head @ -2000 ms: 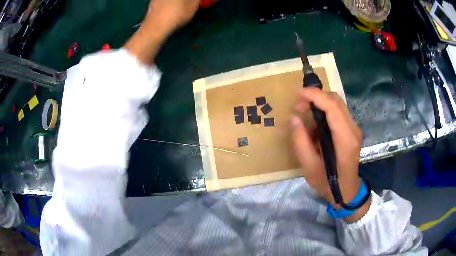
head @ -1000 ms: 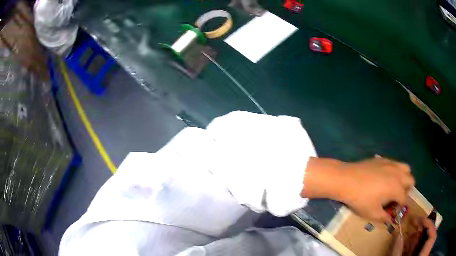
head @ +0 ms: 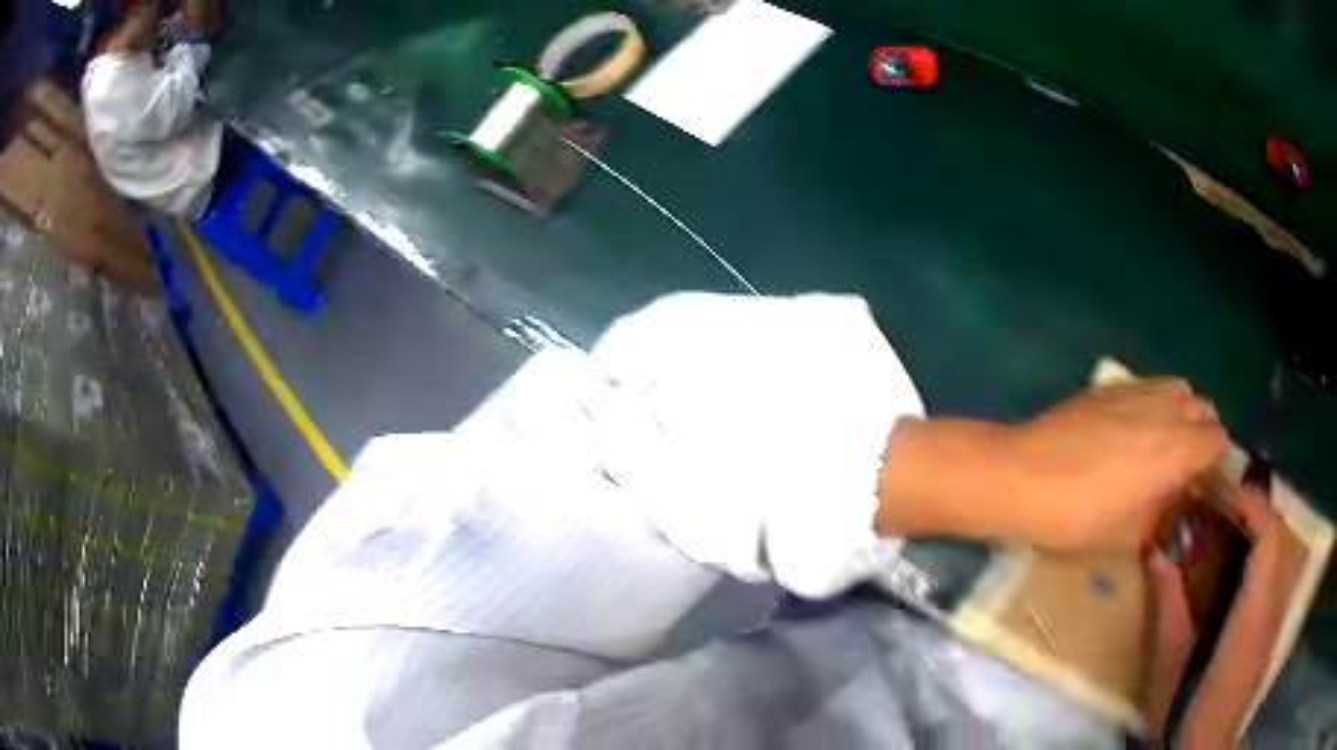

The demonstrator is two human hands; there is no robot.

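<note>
The tan work board (head: 1048, 630) with cream tape edges lies at the lower right. My left hand (head: 1100, 457) is over it, fingers curled at a small red unit (head: 1177, 539). My right hand (head: 1246, 615) is at the lower right, cut off by the bottom edge, its fingers beside the unit. The black soldering iron (head: 1220, 623) lies in my right hand, with its tip end pointing up past the board. A dark pad (head: 1103, 585) lies on the board. My left hand hides part of the unit.
A green-rimmed solder spool (head: 509, 117), a tape roll (head: 593, 56) and a white paper sheet (head: 730, 69) are at the top. Red units (head: 905, 68) lie on the green bench. A person (head: 151, 125) is at the top left near a blue stool (head: 274, 223).
The view has swung to the left since the oldest frame. My left hand has come from the bench's far side to the board, with a red unit now between my hands.
</note>
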